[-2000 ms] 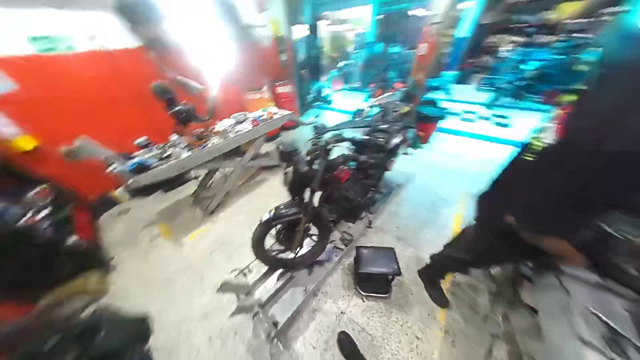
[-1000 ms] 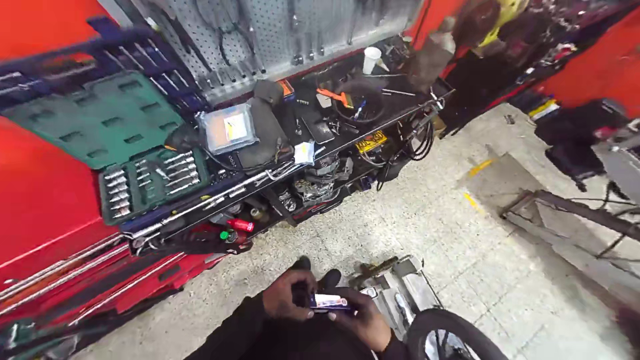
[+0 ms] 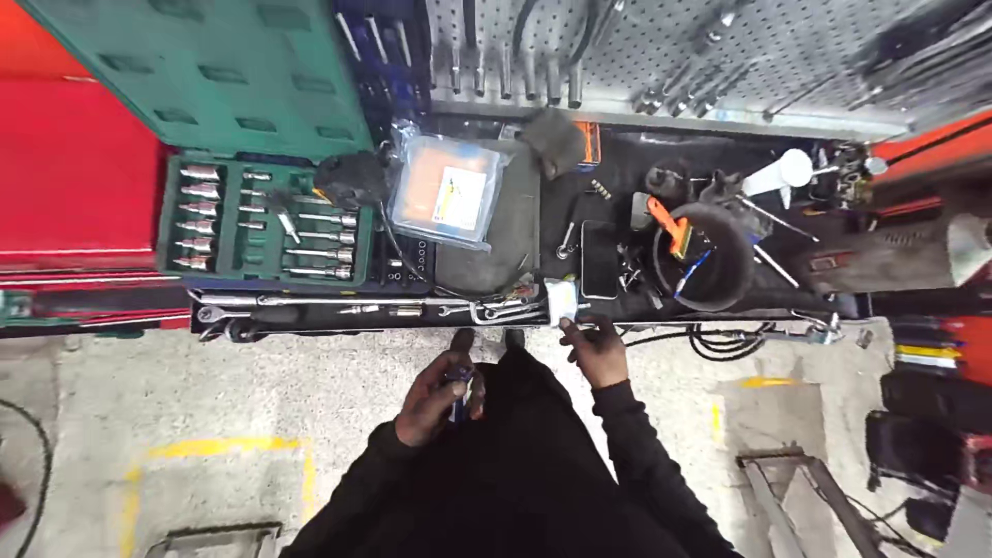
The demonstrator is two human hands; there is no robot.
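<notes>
My left hand (image 3: pixel 440 395) is closed around a small dark blue and white item (image 3: pixel 459 391), mostly hidden by the fingers. At the front edge of the workbench, my right hand (image 3: pixel 595 349) touches the lower end of a small white packet (image 3: pixel 561 301) with its fingertips; whether it grips the packet is unclear. Just beyond lies a black smartphone (image 3: pixel 600 260). Combination wrenches (image 3: pixel 508 312) rest along the bench edge to the left of the packet. Farther right, an orange-handled brush (image 3: pixel 670 229) and a blue pen (image 3: pixel 692 273) lie in a round black bowl (image 3: pixel 732 267).
A green socket set case (image 3: pixel 267 209) lies open on the left, near a clear plastic box (image 3: pixel 448 190). Behind is a metal pegboard (image 3: pixel 697 46) with hanging tools. A white cup (image 3: pixel 783 170) and a coiled black cable (image 3: pixel 721 341) are at the right. Metal frames (image 3: pixel 814 504) occupy the floor.
The view has swung round to the workbench. My hands were together around a small dark item with a white label; now they are apart, with my right hand at the white packet on the bench.
</notes>
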